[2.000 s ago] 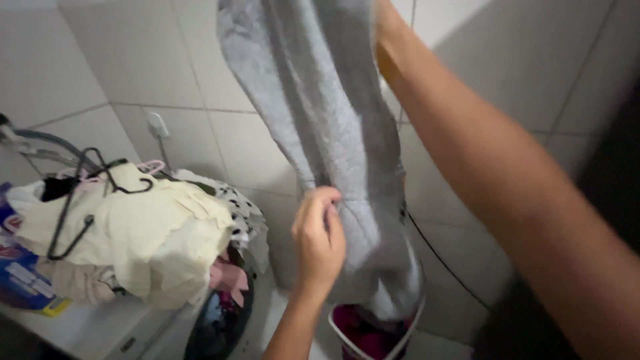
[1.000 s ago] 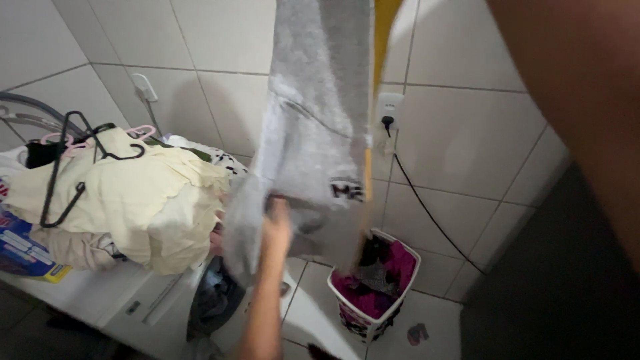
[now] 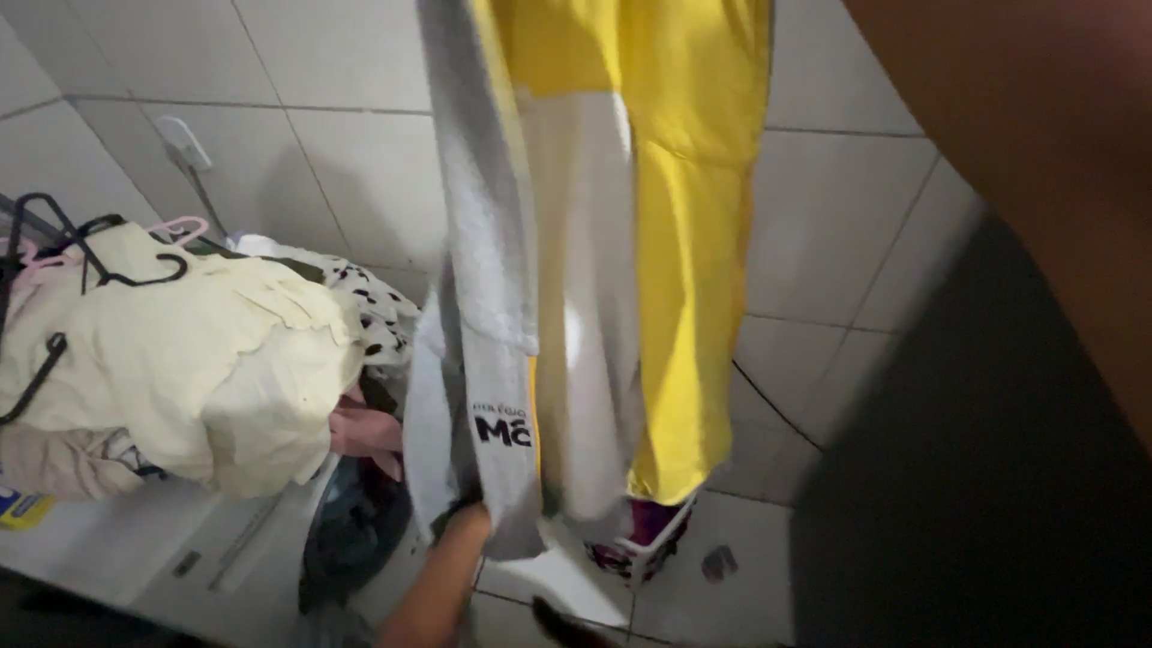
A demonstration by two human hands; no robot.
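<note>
A grey and yellow garment with dark printed letters hangs down the middle of the view, its top beyond the upper edge. At its lower grey end is my left hand, touching the cloth; the fingers are blurred and partly hidden in the fabric, so their grip cannot be made out. My right arm crosses the upper right corner, raised, and the hand itself is outside the frame.
Cream cloth and black hangers lie heaped on a white surface at left. Beside it, a dark tub holds laundry. A white-rimmed basket of clothes stands on the tiled floor behind the garment. A dark object fills the right side.
The garment has turned and opened out: mostly grey cloth faced me before, and now a broad yellow part shows at its right. My left hand remains at its lower part.
</note>
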